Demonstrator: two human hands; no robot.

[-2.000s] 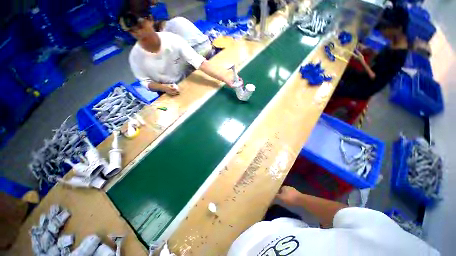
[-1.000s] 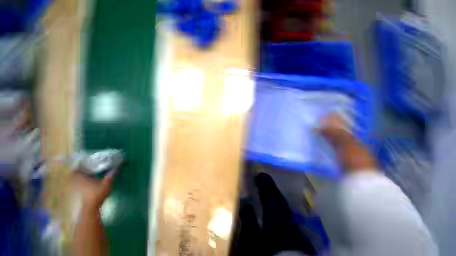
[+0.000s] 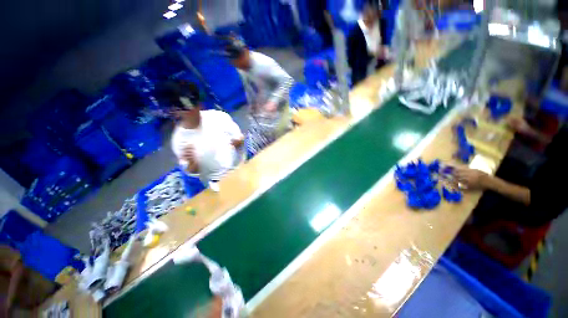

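Note:
A grey-white arm assembly point(image 3: 222, 282) is over the near end of the green belt, at the bottom of the view. It is blurred; its pale oval end points up and left. My left hand point(image 3: 215, 307) is at its lower part and appears shut on it, mostly cut off by the bottom edge. My right hand is not in view.
The green conveyor belt point(image 3: 280, 214) runs away to the upper right. Grey-white assemblies point(image 3: 106, 273) stand at the left bench end. Blue clips point(image 3: 423, 184) lie on the right bench beside another person's hand. A blue bin point(image 3: 448, 292) is at lower right. People stand across the belt.
The view has swung left and up from the blue bin. My right hand, over that bin a second ago, has left the picture. My left hand is now at the bottom edge, still with the assembly.

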